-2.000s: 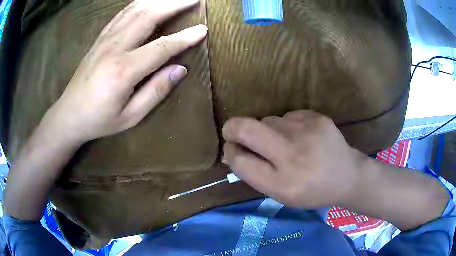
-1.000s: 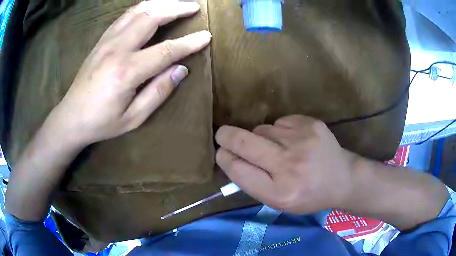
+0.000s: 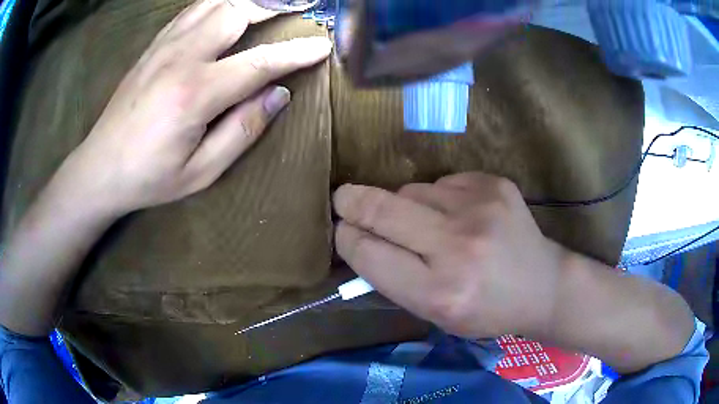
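My left hand point(image 3: 177, 110) lies flat on a brown patch piece point(image 3: 236, 229), fingers spread, index fingertip at its straight right edge near the machine's metal parts point(image 3: 319, 11). The patch piece lies on the larger brown garment body point(image 3: 544, 126). My right hand point(image 3: 441, 245) has its thumb and index fingertips at the lower right edge of the patch piece. It holds an awl point(image 3: 303, 308) in its curled fingers; the thin silver point sticks out to the left over the cloth, and the grip inside the hand is hidden.
A blurred dark machine part point(image 3: 426, 39) and a blue-grey ribbed cylinder point(image 3: 436, 104) hang above the cloth. Another ribbed part point(image 3: 640, 35) is at top right. A black cord point(image 3: 607, 196) crosses the cloth to the white table point(image 3: 670, 189). A red basket point(image 3: 536, 363) is below.
The view has shifted, and more of the machine head shows at the top. The patch piece's lower edge sits slightly higher in the picture. Both hands keep nearly the same pose.
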